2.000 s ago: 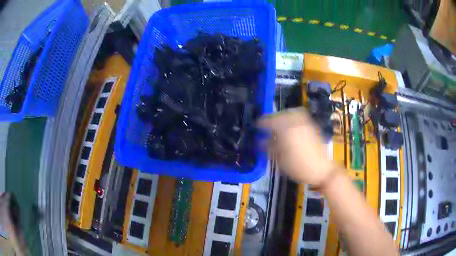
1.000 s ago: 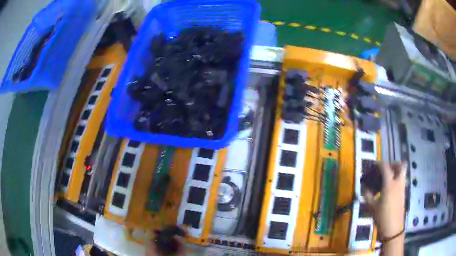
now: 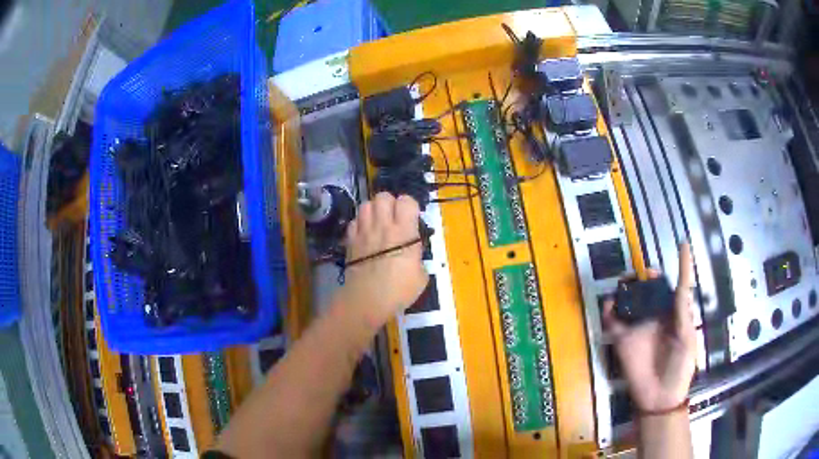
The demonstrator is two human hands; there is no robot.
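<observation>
The orange test tray (image 3: pixel 557 296) lies in front of me with green connection boards (image 3: pixel 525 345) along its centre. My left hand (image 3: pixel 386 238) is over its left socket row, fingers curled down just below the seated adapters; what lies under the fingers is hidden. A thin dark band crosses this hand near the wrist. My right hand (image 3: pixel 654 336) holds a black power adapter (image 3: pixel 643 299) at the right socket row, between thumb and fingers. Black adapters (image 3: pixel 585 156) sit at the far end of both rows, with thin cords running towards the far green board.
A blue basket (image 3: pixel 256 179) heaped with black adapters stands at left, over other trays. Another blue container (image 3: pixel 328 36) is behind. A silver plate with round holes (image 3: pixel 763 206) lies to the right. A round dark unit (image 3: pixel 330 211) is left of the tray.
The view has shifted right and closer to the right tray. My left hand has moved from the near edge of the left tray to the right tray's left row. My right hand stays by its right row.
</observation>
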